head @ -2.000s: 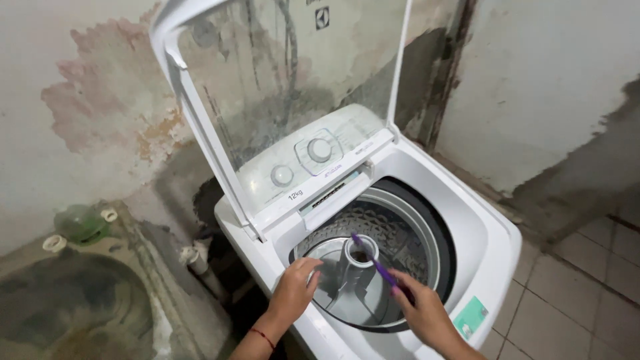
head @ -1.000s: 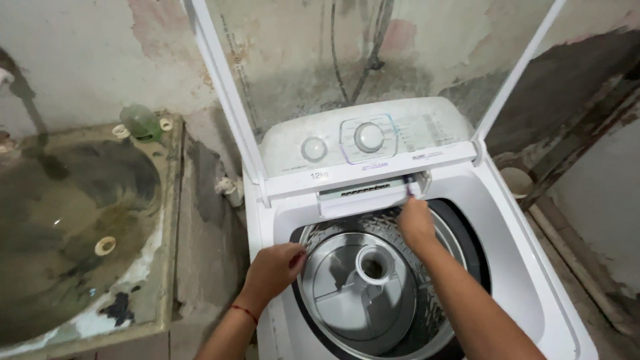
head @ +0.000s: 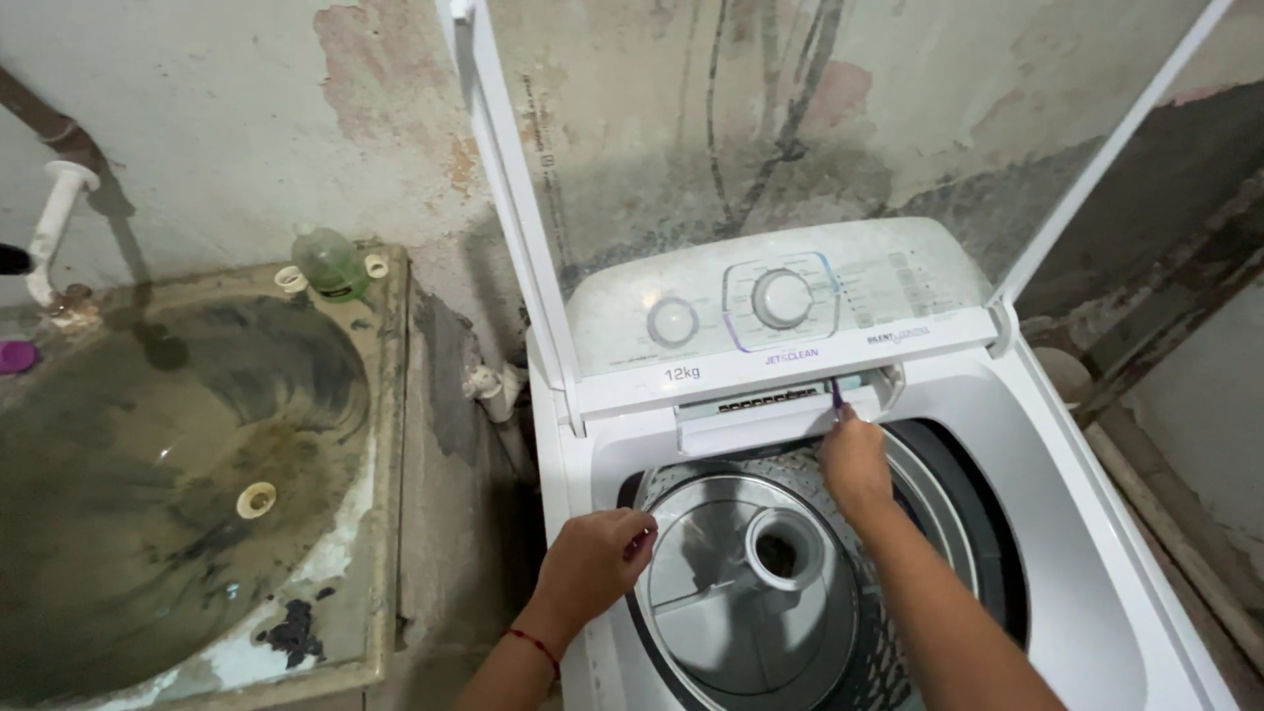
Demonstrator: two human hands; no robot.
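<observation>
A white top-loading washing machine [head: 1081,513] stands with its lid raised. My right hand [head: 855,464] grips a slim purple tool [head: 837,395], perhaps a brush; its far end reaches into the right part of the dispenser drawer [head: 755,423] below the control panel. My left hand [head: 597,563], with a red cord on the wrist, hovers by the left rim of the drum, its fingers curled; whether it holds anything cannot be told. Between the hands, inside the drum, sits a grey round agitator [head: 750,632] with an open collar [head: 784,549] on top.
To the left is a worn stone sink [head: 390,513] with a drain [head: 257,500]. A green plastic bottle [head: 331,265] lies on its back corner between white caps. A white tap [head: 54,222] juts from the wall. The lid frame [head: 513,197] rises behind the machine.
My right hand with the purple tool has gone from the agitator's collar up to the dispenser drawer, where it stays. My left hand remains near the drum's left rim. The view has swung left.
</observation>
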